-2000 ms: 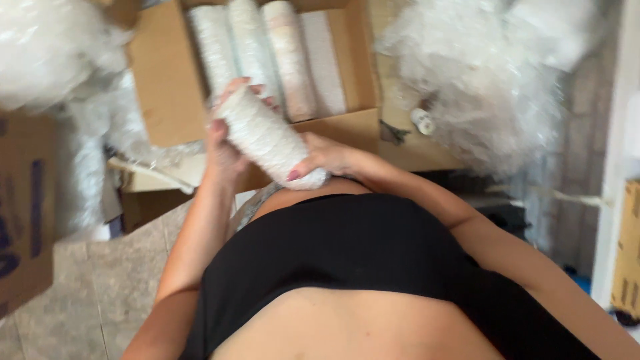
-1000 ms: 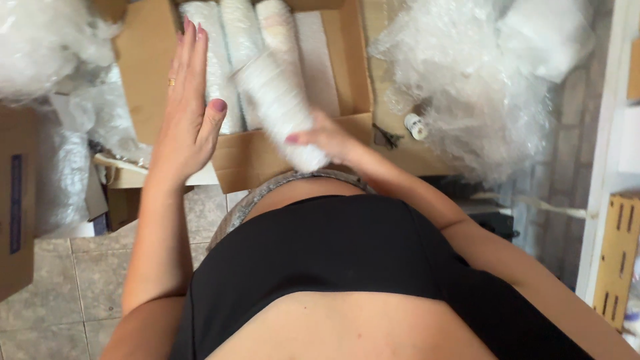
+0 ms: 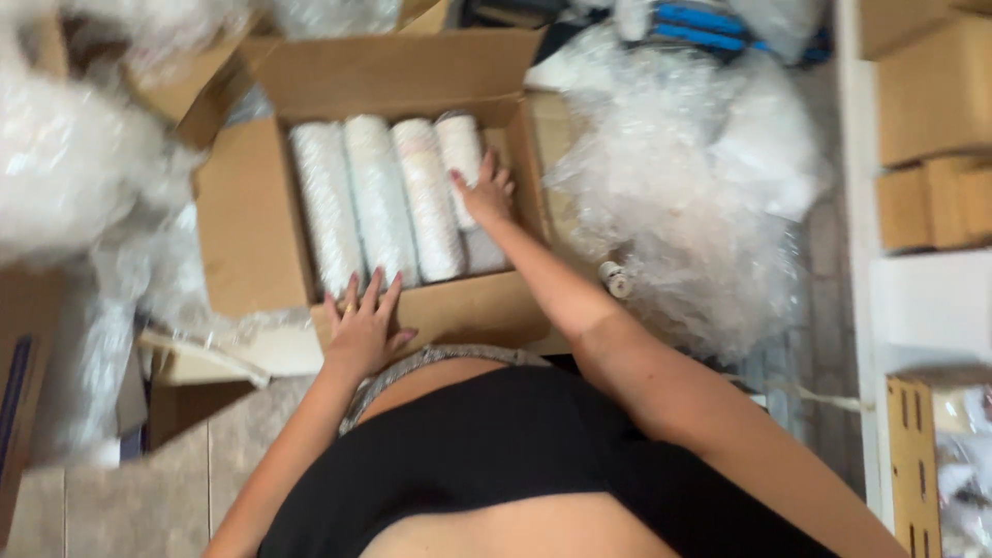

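An open cardboard box (image 3: 434, 310) holds several bubble-wrapped rolls lying side by side. My right hand (image 3: 488, 194) rests on the shorter wrapped roll (image 3: 461, 147) at the box's right side, fingers spread over its edge and thumb on top. Beneath that roll's near end shows a flat white wrapped piece (image 3: 486, 249). My left hand (image 3: 364, 325) lies with spread fingers on the box's near edge, its fingertips by the ends of the two leftmost rolls, a white one (image 3: 329, 205) and a pale green one (image 3: 381, 201). A pinkish-white roll (image 3: 428, 201) lies between those and the shorter roll.
Crumpled clear plastic wrap (image 3: 690, 186) is heaped right of the box, with a small white spool (image 3: 615, 279) beside it. More plastic wrap (image 3: 70, 155) is piled at the left. White shelving (image 3: 856, 232) with cardboard boxes (image 3: 934, 93) stands at the far right.
The wrapped roll has moved from in front of my body into the right side of the box, with my right hand. My left hand has come down from its raised position onto the box's near edge.
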